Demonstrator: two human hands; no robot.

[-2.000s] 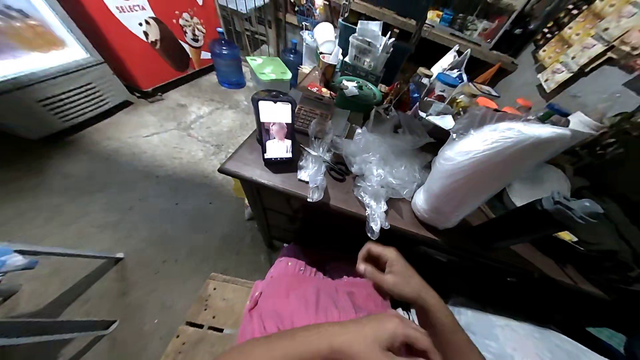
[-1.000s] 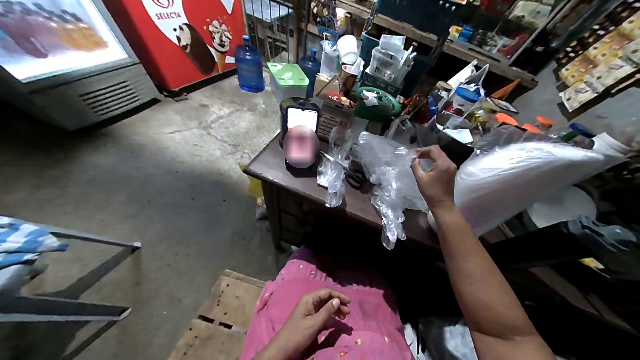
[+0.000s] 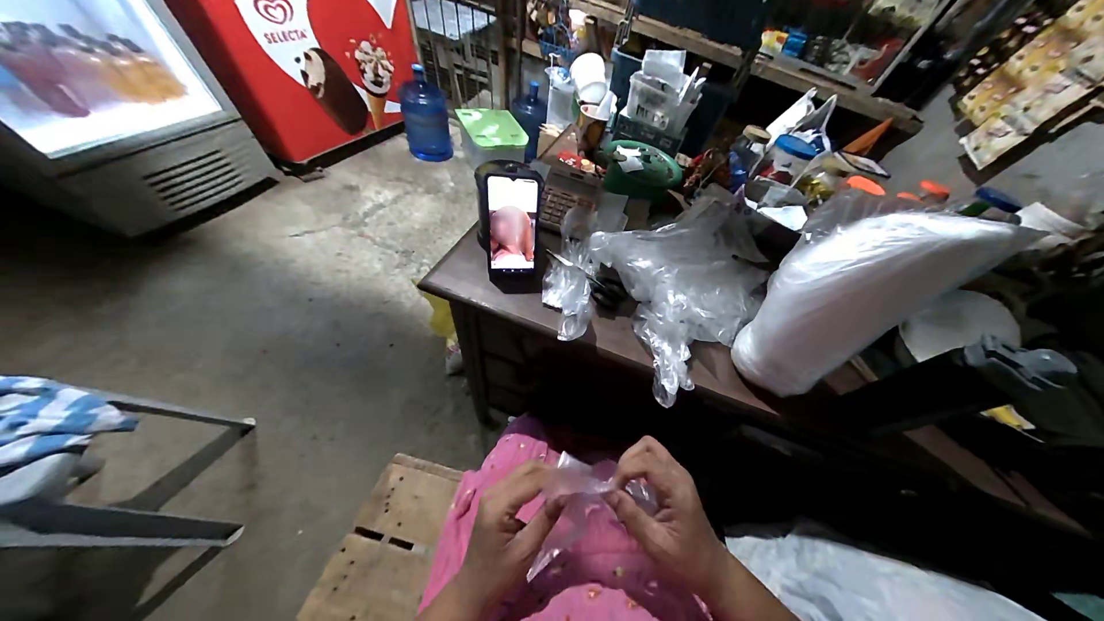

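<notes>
Over the pink cloth on my lap, my left hand (image 3: 516,517) and my right hand (image 3: 660,509) pinch a small clear plastic bag (image 3: 573,509) between them. Beyond them, on the dark wooden table (image 3: 535,312), lies a crumpled heap of clear plastic bags (image 3: 690,276), with one smaller clear bag (image 3: 567,289) to its left. Black-handled scissors (image 3: 609,291) are partly hidden between these. A phone (image 3: 513,224) stands upright near the table's left corner. To the right of the heap leans a thick stack of white plastic bags (image 3: 854,289).
A calculator (image 3: 565,203), a green basket (image 3: 640,168) and several jars crowd the table's back. Blue water bottles (image 3: 426,116) and a green-lidded container (image 3: 492,129) stand behind the phone. At left is a metal-legged stand (image 3: 164,517) with checked cloth; a wooden bench (image 3: 392,539) is below.
My right hand has come down from the bag heap on the table to my lap. A small clear bag is now held between both hands.
</notes>
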